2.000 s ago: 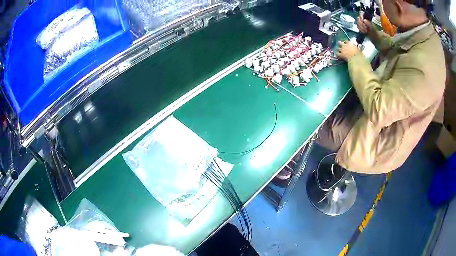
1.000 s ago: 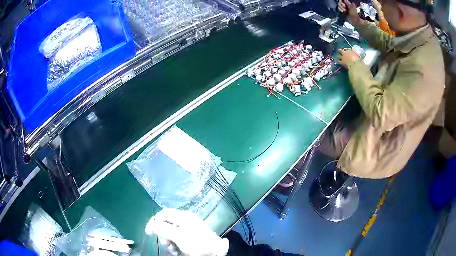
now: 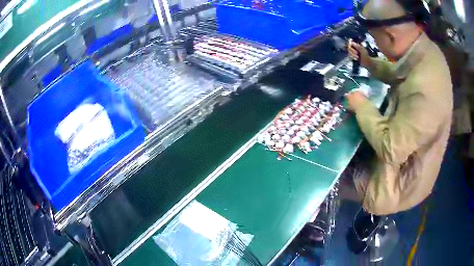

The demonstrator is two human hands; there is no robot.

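Neither of my hands is in the picture. Nearest in front of me, a clear plastic bag (image 3: 182, 243) lies on the green bench, cut off by the bottom edge. A white sheet (image 3: 208, 222) lies on the bag. Dark thin wires (image 3: 240, 248) run over the bag's right side toward the bench edge. A faint curved dark strand (image 3: 289, 183) lies on the bench farther along.
A cluster of white parts with red wires (image 3: 299, 124) lies by a person in tan (image 3: 408, 124) sitting at the bench's right. A dark conveyor (image 3: 171, 166) runs alongside. A blue bin (image 3: 47, 140) holds a bagged bundle; a tray (image 3: 234, 54) of parts stands behind.
The view has tilted up, so the bench items sit lower and more racks show. The white-gloved hand seen at the bottom one second ago is out of the picture.
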